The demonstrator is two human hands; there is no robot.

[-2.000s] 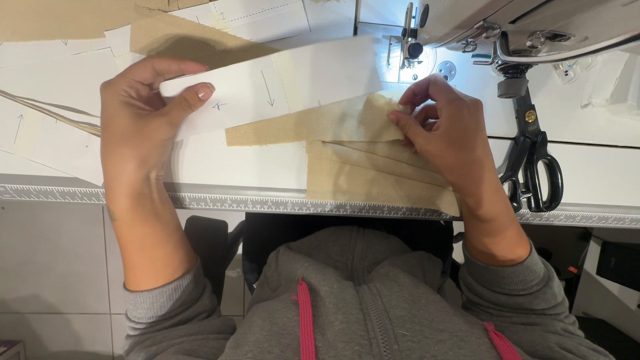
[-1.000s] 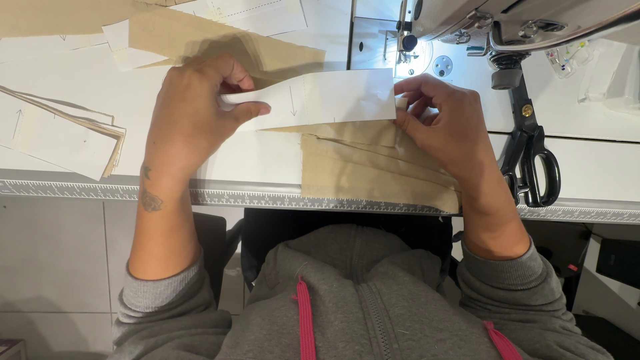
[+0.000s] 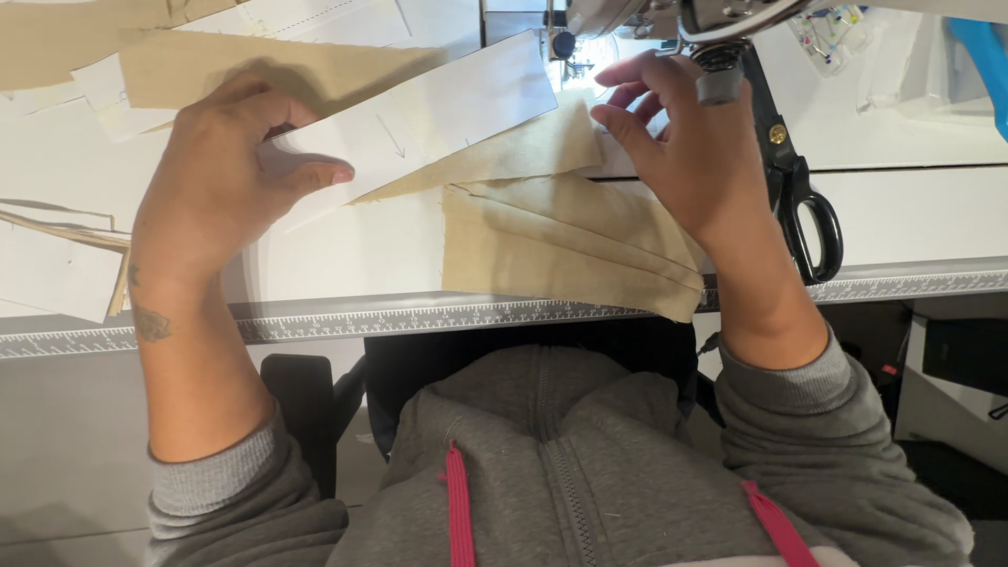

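My left hand (image 3: 228,165) pinches the left end of a white paper pattern piece (image 3: 441,102) marked with an arrow. The paper slants up to the right, over a tan fabric piece (image 3: 520,146) whose right end shows beneath it. My right hand (image 3: 669,126) is raised beside the sewing machine's presser foot (image 3: 581,69), fingers apart, with nothing seen between them. Below the paper, another tan fabric piece (image 3: 551,244) with folds or seams lies over the table's front edge.
Black-handled scissors (image 3: 815,228) lie right of my right hand, partly hidden. Pins (image 3: 823,35) and a clear plastic container (image 3: 913,71) are at the back right. Stacked paper and fabric pieces (image 3: 63,264) lie at left. A measuring tape (image 3: 354,320) runs along the front edge.
The right hand has let go of the paper's right end and moved up and away. The paper has swung from nearly level to slanting, and more of the fabric below shows.
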